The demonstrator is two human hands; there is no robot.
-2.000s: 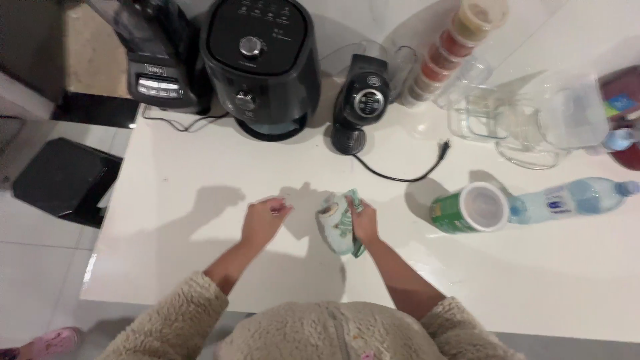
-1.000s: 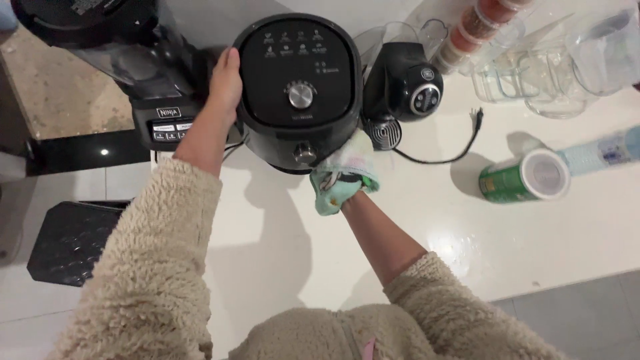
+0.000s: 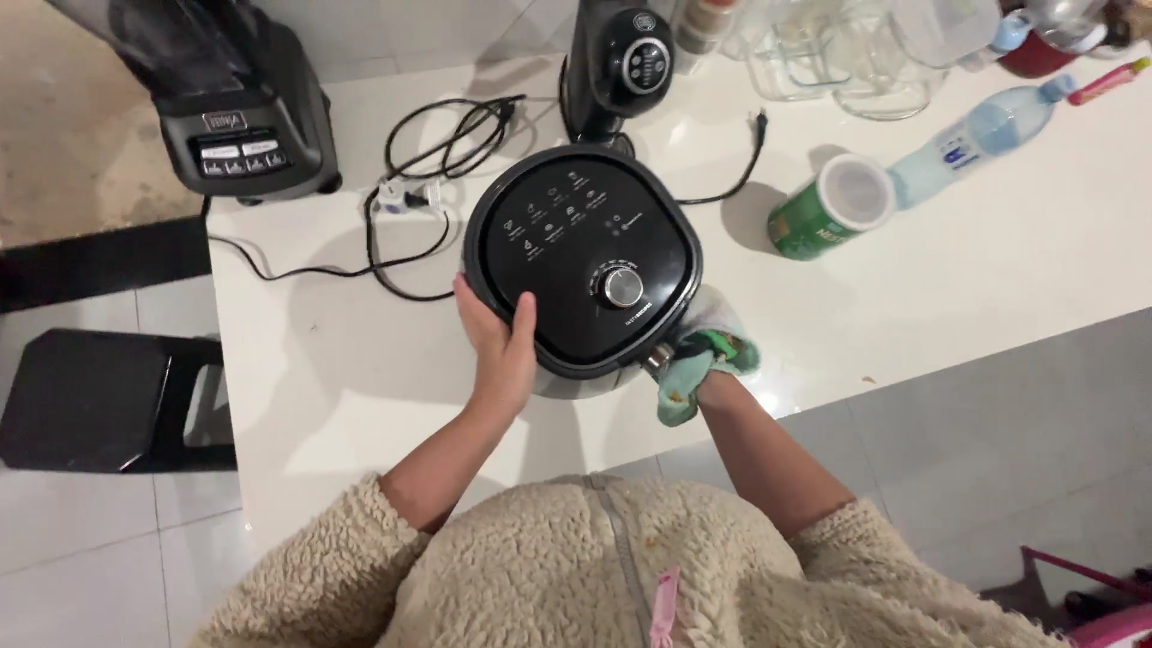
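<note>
A black air fryer (image 3: 576, 261) with a silver dial on its top stands near the front of the white counter. My left hand (image 3: 499, 355) lies against its left side, thumb up near the rim and fingers spread around the body. On the other side, my right hand (image 3: 706, 369) is wrapped in a green and white cloth (image 3: 688, 382), which hides the fingers. The cloth touches the air fryer's lower right side beside the metallic handle part (image 3: 659, 358). Whether the fingers are closed on anything beyond the cloth cannot be seen.
Behind are a black blender base (image 3: 247, 144), coiled black cables (image 3: 450, 144) and a black coffee machine (image 3: 621, 67). To the right stand a green canister (image 3: 828, 207), a lying plastic bottle (image 3: 985, 139) and glassware (image 3: 882, 76). A black stool (image 3: 90, 396) is left of the counter.
The air fryer has moved away from the back, between blender and coffee machine, toward the counter's front with both hands at it. Cables behind it now show. Two seconds ago neither hand touched it.
</note>
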